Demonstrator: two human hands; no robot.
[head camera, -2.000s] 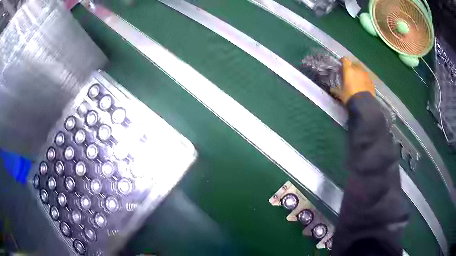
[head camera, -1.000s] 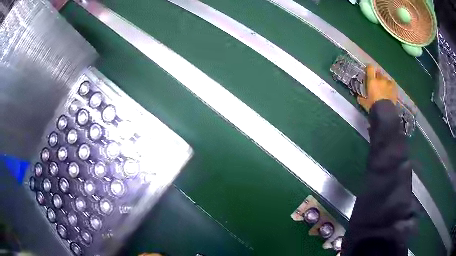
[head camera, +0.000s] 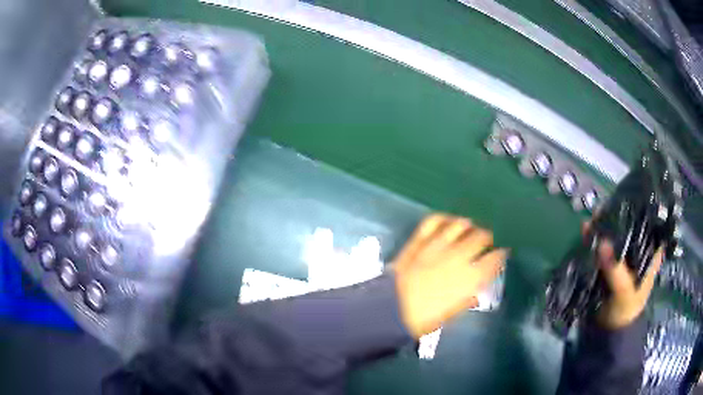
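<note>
My right hand (head camera: 624, 287) is at the lower right with its fingers around a dark, jagged bundle of plates (head camera: 636, 220), which is blurred. My left hand (head camera: 447, 270) is right of centre, palm down, with fingers curled over a pale plate piece; whether it grips anything is hidden. A white-glaring toothed plate (head camera: 339, 266) lies left of it, partly under my left forearm. A filled plate (head camera: 555, 174) with several dark-ringed round inserts lies on the green surface above and between my hands.
A shiny blister tray (head camera: 239, 92) with many round inserts lies at the left. Long metal rails (head camera: 432, 63) cross the green surface. A blue object (head camera: 27, 289) shows at the left edge. Shiny ribbed material (head camera: 671, 355) is at the lower right.
The view has shifted, with the tray and filled plate now higher. My right hand has come from the far rails to the near right with the plate bundle. My left hand has come into full view.
</note>
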